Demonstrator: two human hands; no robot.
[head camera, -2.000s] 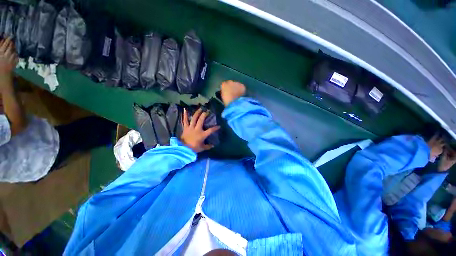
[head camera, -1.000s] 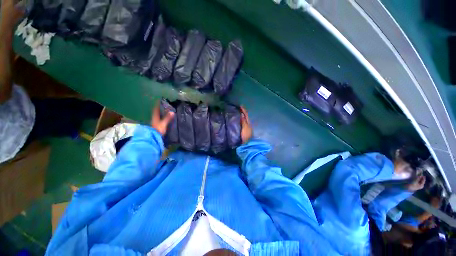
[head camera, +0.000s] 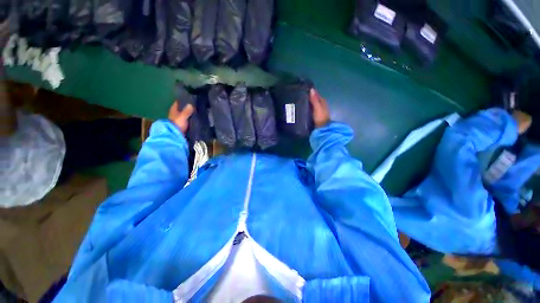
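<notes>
A short row of black wrapped packets (head camera: 241, 115) lies side by side at the near edge of the green bench (head camera: 349, 94), close to my chest. My left hand (head camera: 182, 115) presses on the left end of the row. My right hand (head camera: 320, 108) is on the right end, against a packet (head camera: 294, 112) that lies flatter and shows a small white label. The middle packets stand upright between my hands. The undersides of the packets are hidden.
A long row of black packets (head camera: 201, 29) stands at the back left, with white slips (head camera: 35, 59) beside it. Two labelled packets (head camera: 385, 22) lie at the back right. A light-blue strip (head camera: 414, 139) and another person's blue sleeve (head camera: 462, 183) are at the right.
Both hands came to the ends of the short row. Since the last earlier frame, its rightmost packet has tipped flatter, showing its label, and my hands are farther apart. The view has shifted.
</notes>
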